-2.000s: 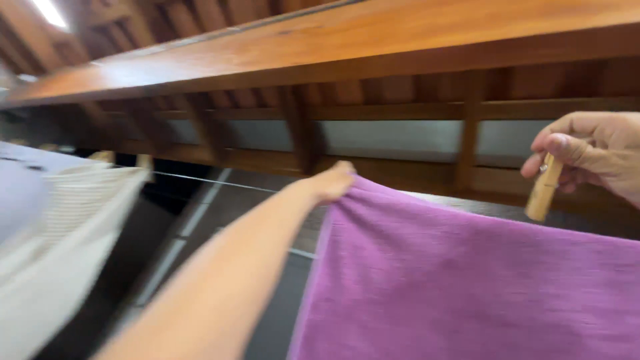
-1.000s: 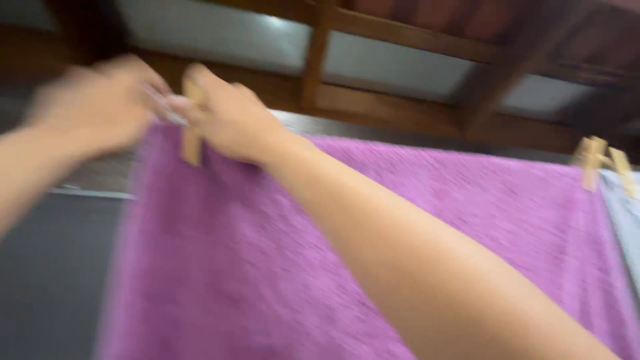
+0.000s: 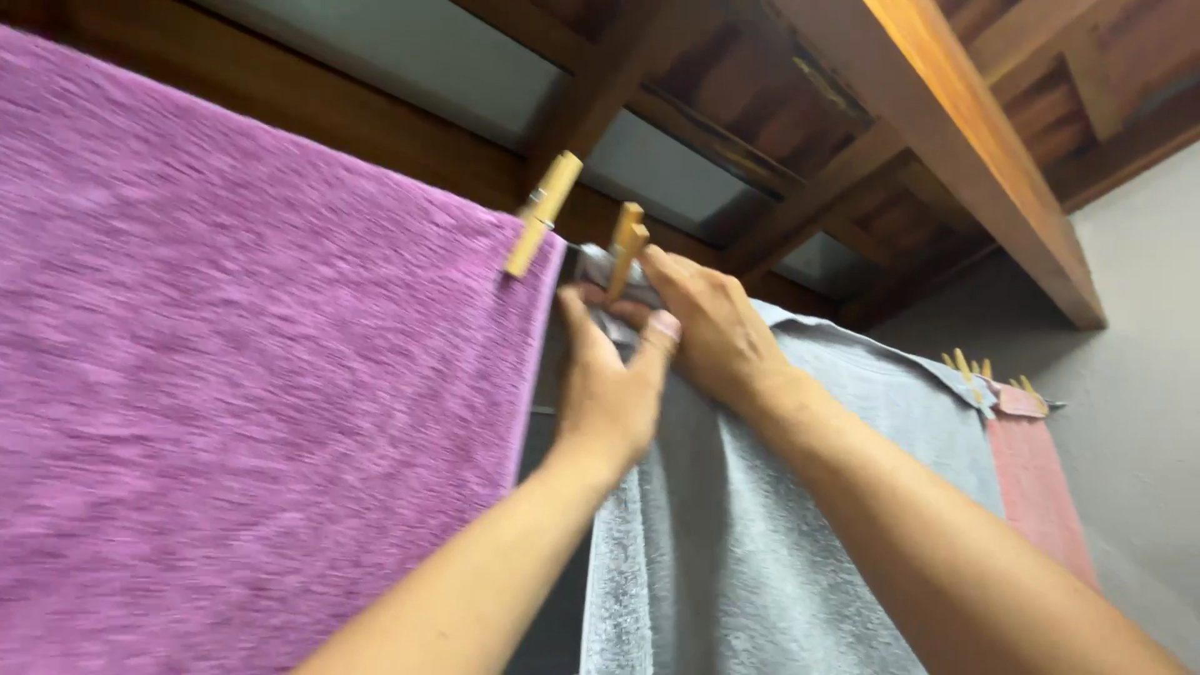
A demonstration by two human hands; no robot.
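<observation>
A purple towel [image 3: 281,356] hangs on the left, with a wooden clothespin [image 3: 544,216] clipped at its upper right corner. Just right of it a grey towel [image 3: 806,487] hangs from the line, its top left corner bunched. Another wooden clothespin [image 3: 626,251] stands on that corner. My left hand [image 3: 614,375] grips the bunched corner from below, thumb and fingers around the cloth. My right hand [image 3: 712,328] is at the same corner, right beside the clothespin, its fingertips partly hidden; whether it grips the pin or the cloth is unclear.
Farther right, several clothespins [image 3: 970,375] hold the grey towel's far end and a pink cloth [image 3: 1041,487] near a grey wall [image 3: 1144,375]. A wooden roof beam [image 3: 994,159] slants overhead, with rafters and pale panels behind the line.
Both hands have gone from the purple towel's left corner to the grey towel's left corner. The view has swung right. A clothespin now sits apart from my hands on the purple towel's right corner.
</observation>
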